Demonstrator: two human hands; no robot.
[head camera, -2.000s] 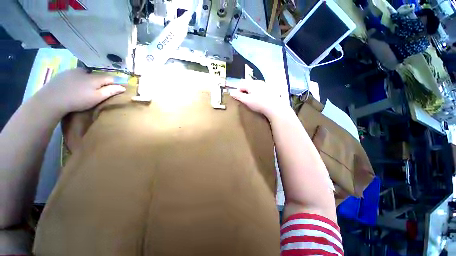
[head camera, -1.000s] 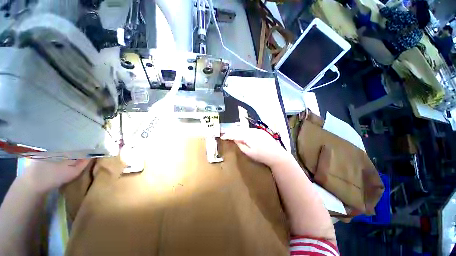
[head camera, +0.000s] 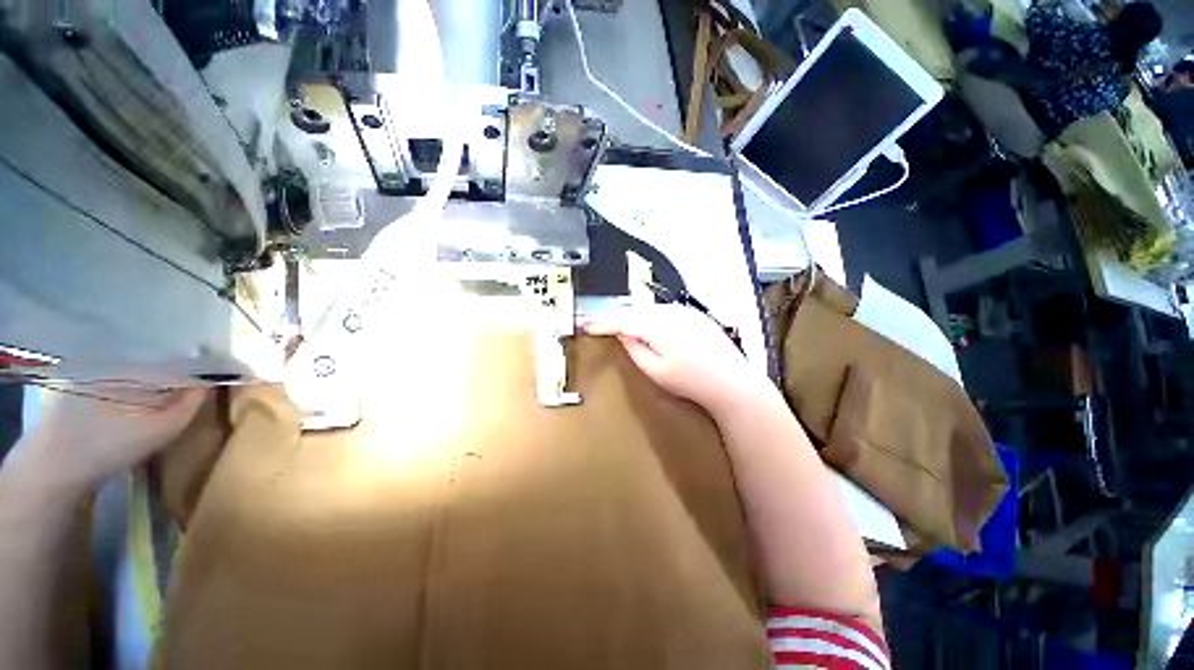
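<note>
The brown bag body (head camera: 524, 524) lies spread across the table, its upper part beneath the pale clamp frame (head camera: 559, 353). The pattern sewing machine's white head (head camera: 118, 223) fills the upper left. Bright light washes out the needle area. My right hand (head camera: 681, 351) is at the bag's upper right edge, beside the right clamp prong, its fingertips closed on the fabric. My left hand (head camera: 118, 425) is at the bag's upper left side; the machine head covers part of it, so its grip is unclear. No handle strap can be made out under the clamp.
A control screen (head camera: 838, 111) stands at the upper right with a white cable. A crumpled brown bag pile (head camera: 904, 419) lies at right with white sheets (head camera: 910, 327), above a blue bin (head camera: 982, 530). Brown straps (head camera: 733, 72) lie behind. A person (head camera: 1080, 59) is at the far upper right.
From the first frame, the machine head and clamp sit lower in view, and the head covers part of my left hand. Since the second frame, the view has shifted slightly. My right hand stays beside the clamp.
</note>
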